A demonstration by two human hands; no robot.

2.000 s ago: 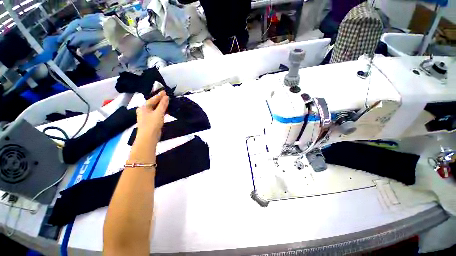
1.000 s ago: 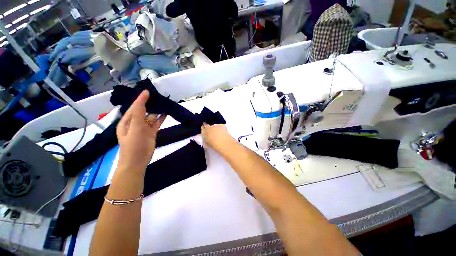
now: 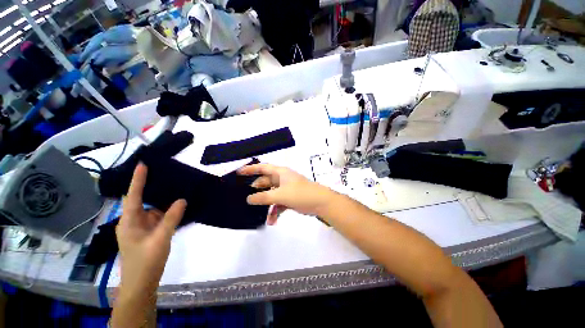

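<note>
A black cut piece lies or is held over other black cloth left of the needle, between my hands. My left hand is at its left end, fingers spread; whether it grips the cloth is unclear. My right hand is at its right end, thumb and fingers around the edge. A separate short black strip lies flat behind it. The white sewing machine head stands to the right, with its presser foot over the needle plate and black pieces to the right of it.
A grey box with a fan stands at the left. A crumpled black cloth lies by the table's back rim. A measuring strip runs along the front edge. Snips lie at far right. A person in black is behind.
The black pieces on the left have been brought together between my hands. A short strip now lies apart behind them. My right hand has turned its fingers towards the left.
</note>
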